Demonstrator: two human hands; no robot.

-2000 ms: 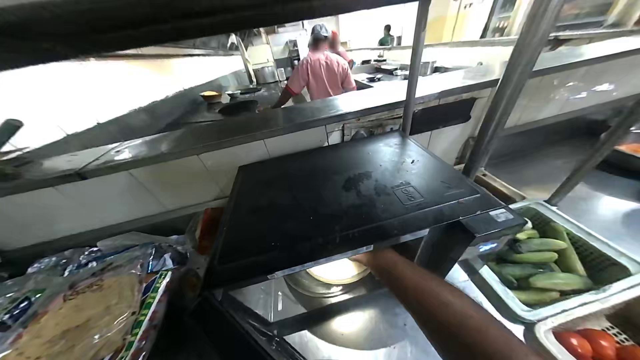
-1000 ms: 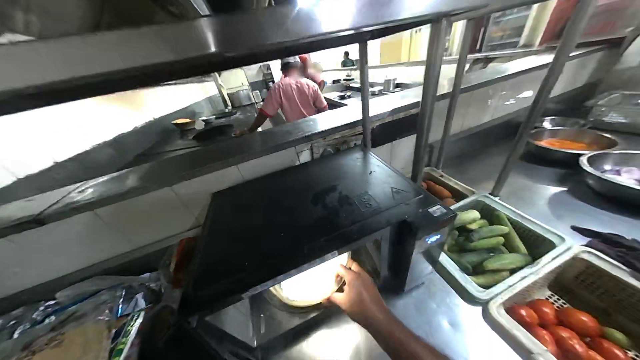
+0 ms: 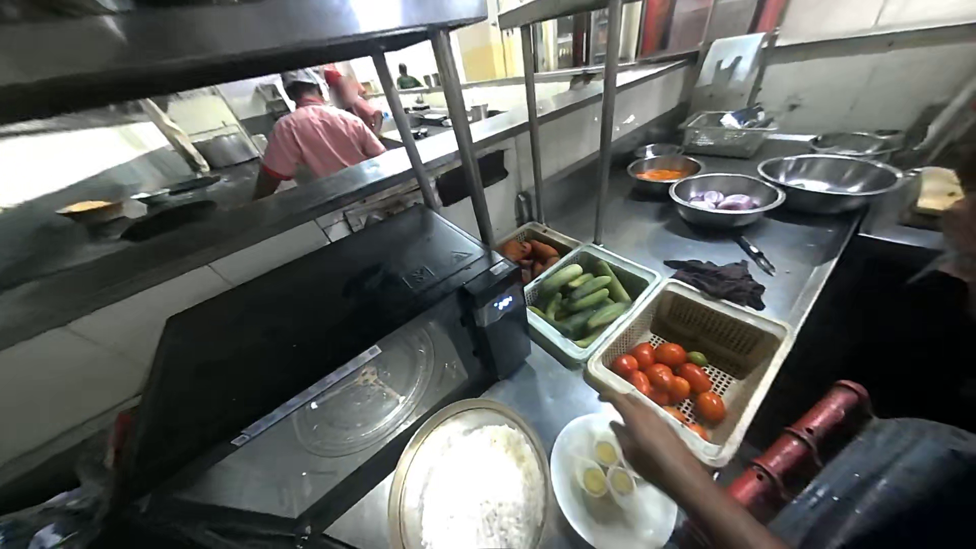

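Observation:
My right hand (image 3: 644, 438) reaches in from the lower right, above the edge of a white plate (image 3: 568, 488) that bears several small pale rounds with yellowish centres. Its fingers are partly spread, with nothing visible in them. Left of this plate, a round metal plate (image 3: 399, 488) holds white rice (image 3: 484, 488). Behind and to the left stands a black microwave oven (image 3: 335, 290) with a lit display. Its glass turntable (image 3: 374, 396) shows inside, with no plate on it. My left hand is not in view.
Baskets of tomatoes (image 3: 679, 374), cucumbers (image 3: 583, 305) and orange-brown vegetables (image 3: 534, 255) stand beside the microwave. Farther back are a dark cloth (image 3: 717, 282) and metal bowls (image 3: 724, 202). Shelf posts (image 3: 461, 137) rise behind. A person (image 3: 324, 137) works beyond the ledge.
My right hand has left the microwave and moved right, above the white plate. The round plate, earlier inside the microwave, is now in front of it. The view has turned right.

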